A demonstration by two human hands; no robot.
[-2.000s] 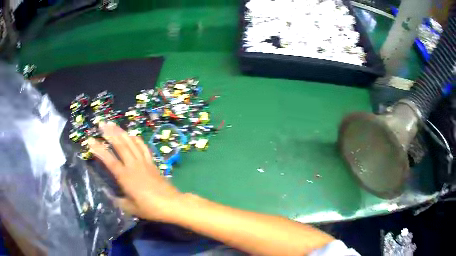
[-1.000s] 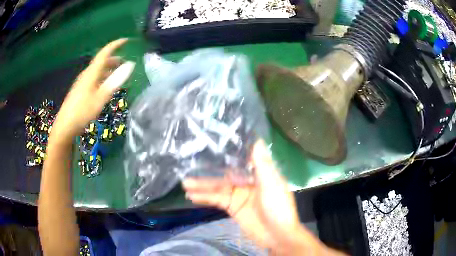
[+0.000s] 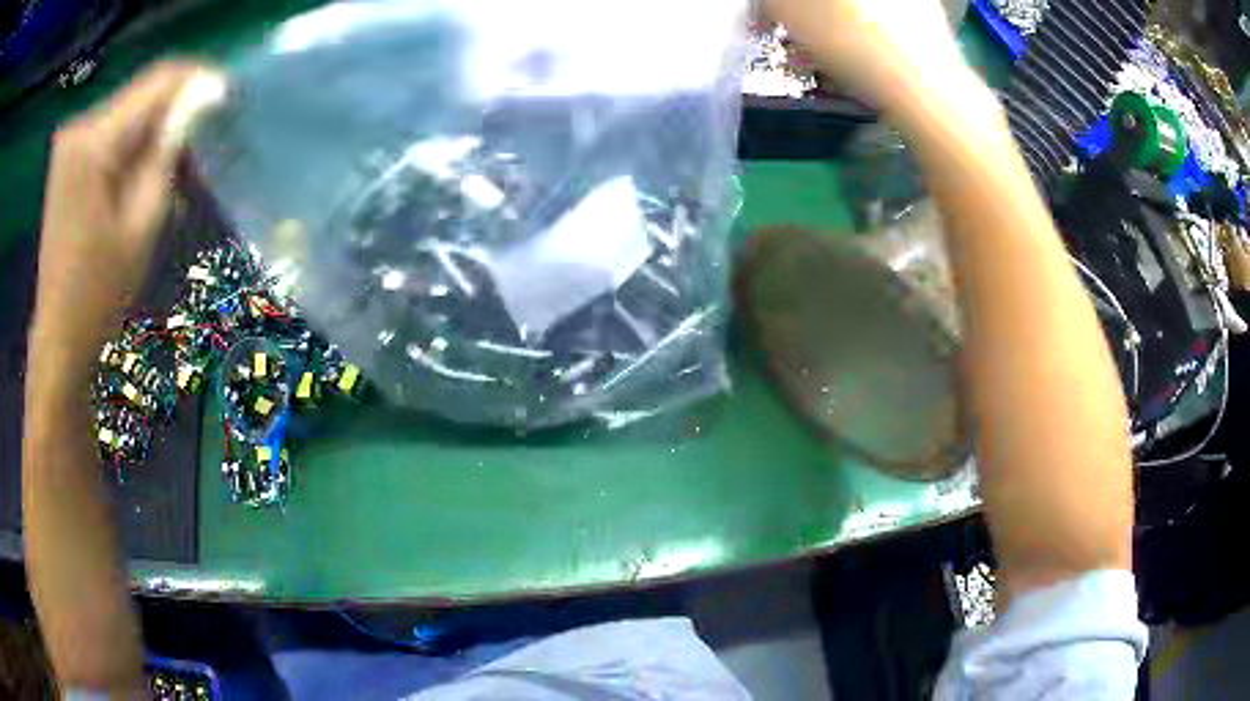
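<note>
A large clear plastic bag [image 3: 548, 288] with dark wired parts and a white paper-like piece inside is held up over the green bench [image 3: 452, 520]. My left hand [image 3: 137, 130] grips its upper left corner between thumb and fingers. My right hand [image 3: 823, 21] is at the bag's upper right corner, cut off by the top edge of the picture; its fingers are not clearly visible. Small driver boards [image 3: 261, 370] with yellow blocks lie piled at the left, partly on the black mat [image 3: 172, 507].
The fume extractor hood [image 3: 857, 349] stands right of the bag, partly behind my right forearm. A dark soldering station [image 3: 1165, 288] with cables is at the far right. The black tray [image 3: 795, 130] is mostly hidden behind the bag. White pieces [image 3: 976, 592] show below the bench.
The bag, first at the far left, came to the middle of the bench and is now lifted upright. My left hand left the boards and took its corner; my right hand moved up.
</note>
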